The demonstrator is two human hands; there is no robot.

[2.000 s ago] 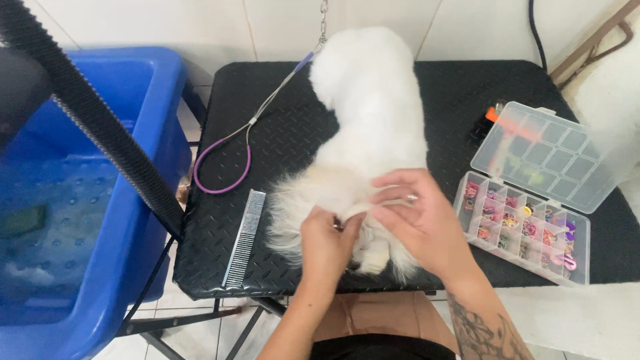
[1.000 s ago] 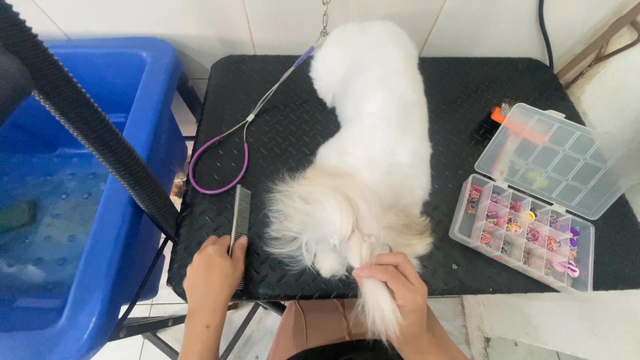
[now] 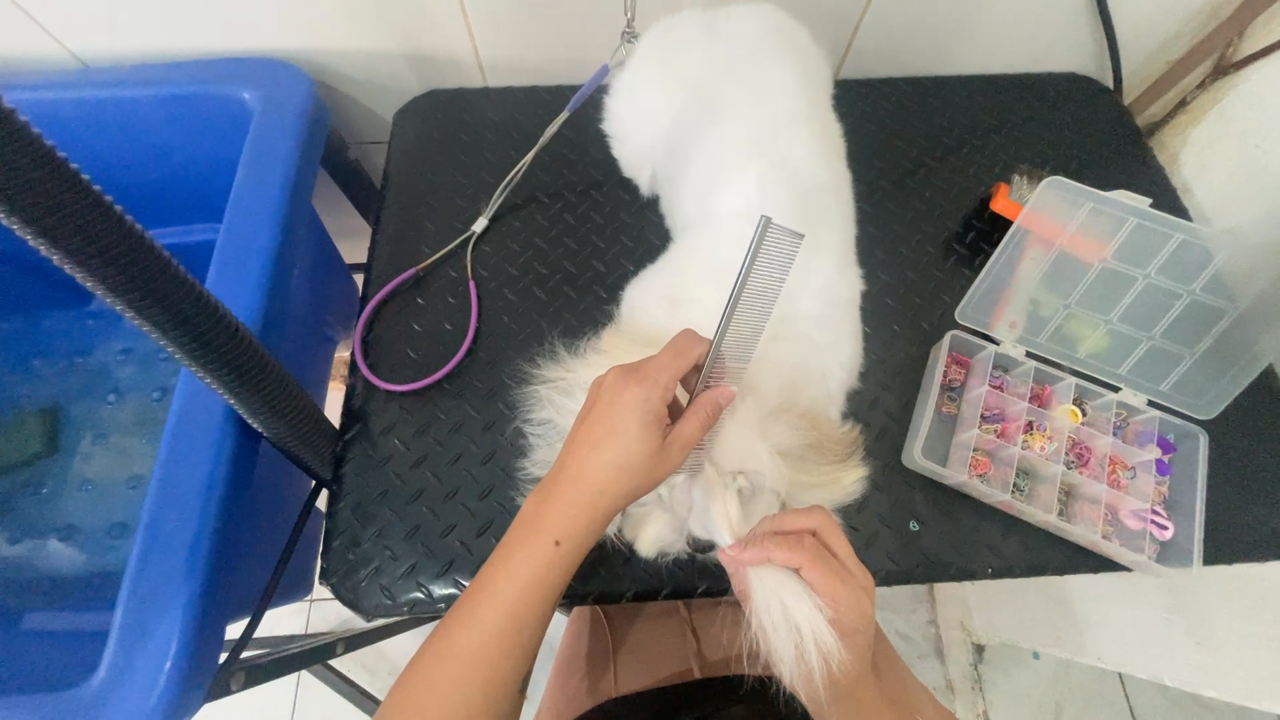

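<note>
A white dog [image 3: 750,200] with cream-tinted, longer head hair lies on the black textured grooming table [image 3: 540,230], its head toward me at the front edge. My left hand [image 3: 640,420] grips a metal grooming comb [image 3: 750,300] by its lower part; the comb slants over the back of the dog's head, and its lower end is at the head hair. With my right hand [image 3: 800,570] I hold a long lock of the dog's hair [image 3: 790,620], drawn toward me past the table edge. The dog's face is mostly hidden by hair and hands.
A grooming loop with purple tubing [image 3: 415,385] lies at left. At right stands an open clear plastic compartment box [image 3: 1060,450] of small colorful elastics, its lid over part of an orange-handled brush [image 3: 1005,203]. A blue tub [image 3: 270,200] with water and a black ribbed post [image 3: 170,290] stand left.
Two seconds ago both hands were at the head hair and the comb lay on the table. My left hand took the comb and brought it over the dog's head. The right hand still holds the lock.
</note>
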